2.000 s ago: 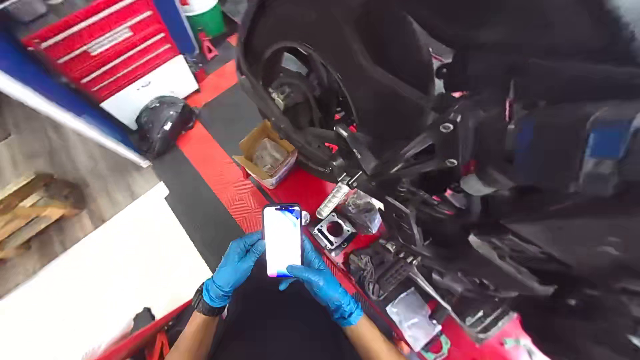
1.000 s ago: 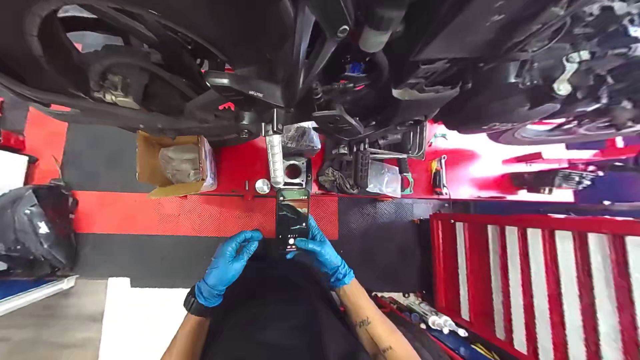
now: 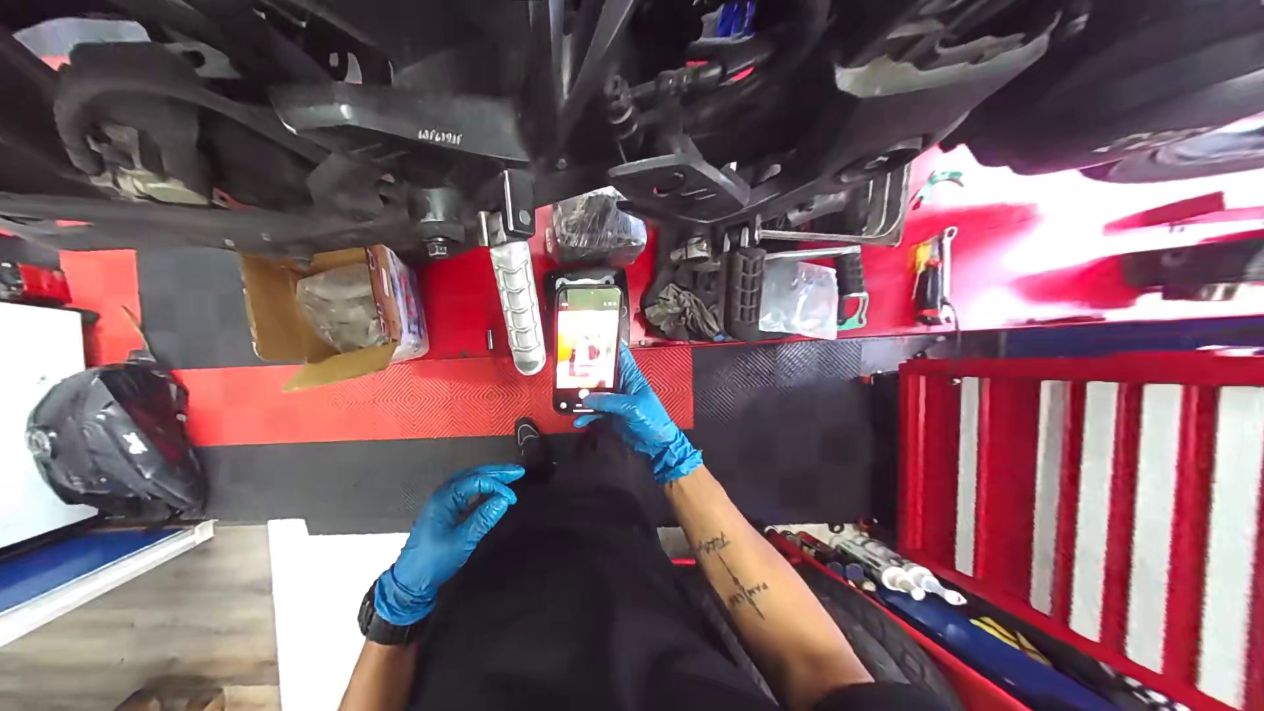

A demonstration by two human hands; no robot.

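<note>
My right hand (image 3: pixel 637 410), in a blue glove, grips the lower end of a smartphone (image 3: pixel 589 346), its thumb over the bottom of the lit screen. My left hand (image 3: pixel 459 528), gloved as well, is held lower left of the phone, fingers apart and slightly curled, with nothing in it. Behind the phone, a dark-edged metal part is mostly hidden on the red surface. A metal footpeg (image 3: pixel 516 306) lies just left of the phone. Beyond the phone sits a plastic-wrapped part (image 3: pixel 596 227). A grey rag (image 3: pixel 684 313) and a clear plastic bag (image 3: pixel 800 298) lie to the right.
A motorcycle (image 3: pixel 415 118) spans the top of the view. An open cardboard box (image 3: pixel 272 311) stands at left, near a black helmet (image 3: pixel 114 439). Pliers (image 3: pixel 928 281) lie at right, above a red tool cabinet (image 3: pixel 1081 370). Syringes (image 3: pixel 904 568) lie in a tray at lower right.
The phone, earlier between both hands, is now in the right hand alone, farther forward over the parts. The left hand has come away from it. The view has turned strongly since the first frame.
</note>
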